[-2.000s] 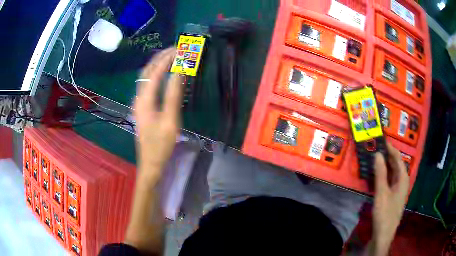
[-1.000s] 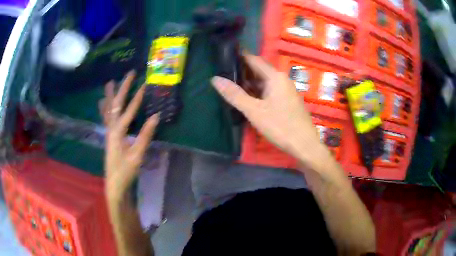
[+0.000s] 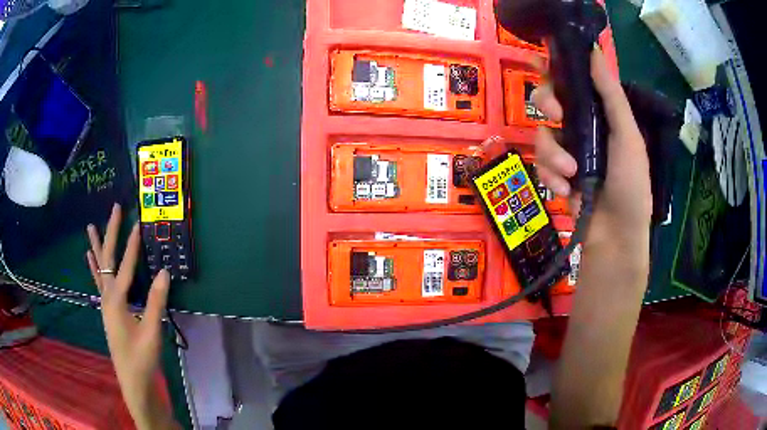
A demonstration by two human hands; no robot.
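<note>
A black keypad phone with a yellow screen film [image 3: 161, 210] lies face up on the green mat. My left hand [image 3: 126, 281] is beside its lower left edge, fingers apart, holding nothing. My right hand [image 3: 589, 143] is shut on the black barcode scanner [image 3: 575, 92] and holds it above the right column of the tray. The scanner's cable curves down and left across the tray's front. A second keypad phone [image 3: 519, 210] lies tilted, face up, on the red foam tray [image 3: 315, 185]. Orange phone backs [image 3: 406, 270] lie in the tray pockets.
A white label [image 3: 439, 17] lies in a tray pocket. A white mouse [image 3: 28, 176] and a blue-screened device [image 3: 52, 113] are at the left. Tray stacks stand low left [image 3: 67, 378] and low right [image 3: 664, 353]. A black scanner-like object is partly hidden behind my right wrist.
My right hand has taken hold of the scanner and lifted it over the tray. My left hand stays near the left phone. The view has shifted to the right.
</note>
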